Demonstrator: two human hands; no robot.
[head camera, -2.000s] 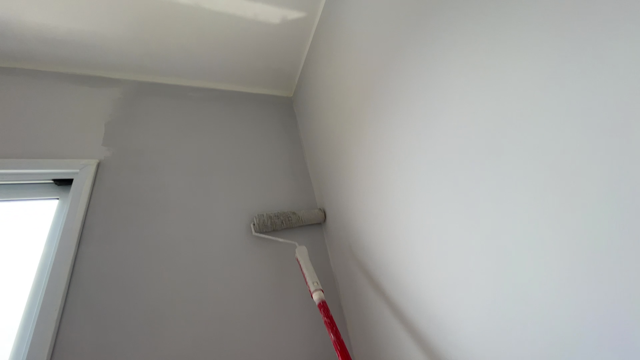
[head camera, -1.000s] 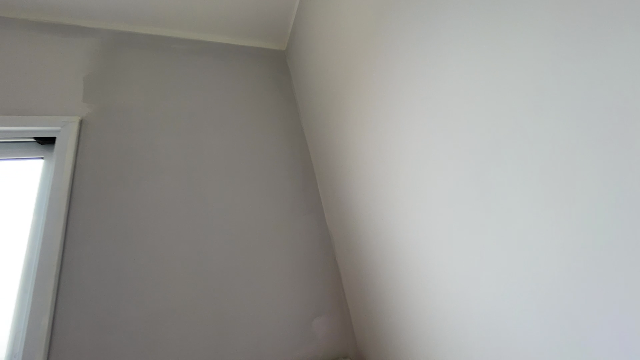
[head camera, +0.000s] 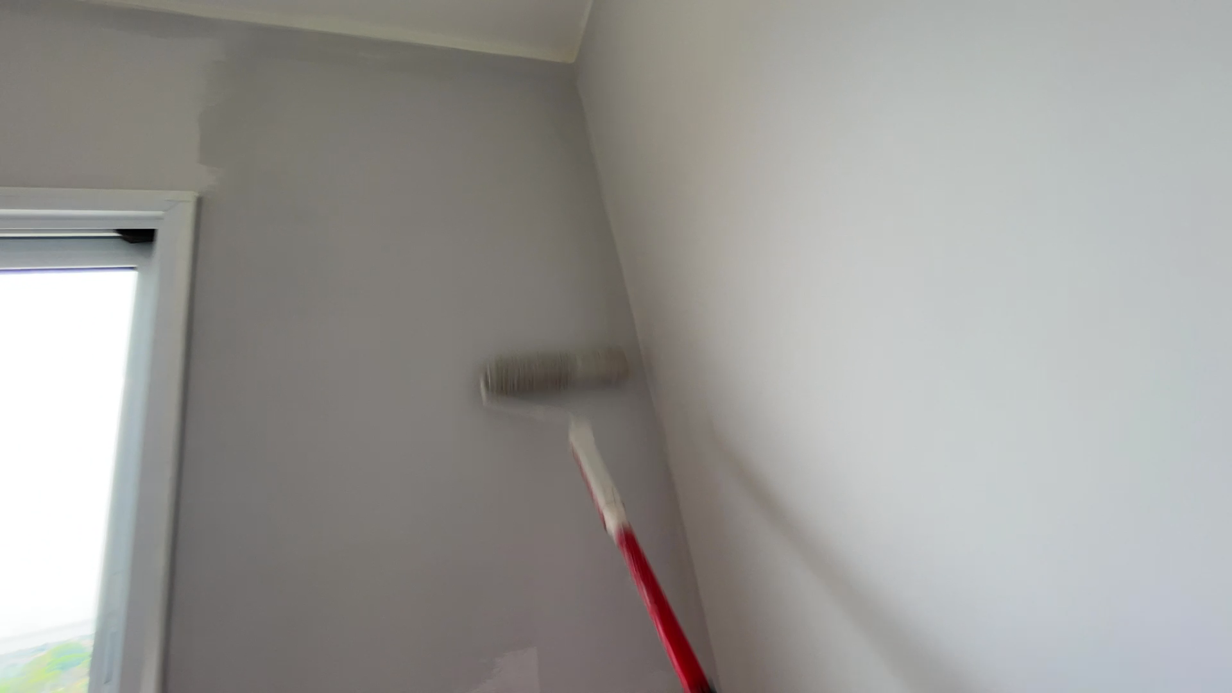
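A paint roller (head camera: 553, 373) with a grey, paint-covered sleeve lies nearly level against the grey back wall (head camera: 385, 289), just left of the wall corner. Motion blurs it a little. Its wire frame runs into a white handle (head camera: 598, 479) on a red extension pole (head camera: 662, 611), which slants down to the right and leaves the bottom edge. Neither my left hand nor my right hand shows, so what grips the pole is out of sight. Darker grey paint with a ragged edge (head camera: 204, 135) meets a lighter area above the window.
At the left stands a window with a white frame (head camera: 175, 385). The pale right wall (head camera: 914, 289) meets the back wall at the corner and carries the pole's soft shadow. The ceiling (head camera: 462, 17) crosses the top. A lighter patch (head camera: 515, 672) shows low on the back wall.
One second ago the roller and pole were out of sight below; they have come back up into view. The roller sits lower down the corner than two seconds ago. The view has tilted down since then.
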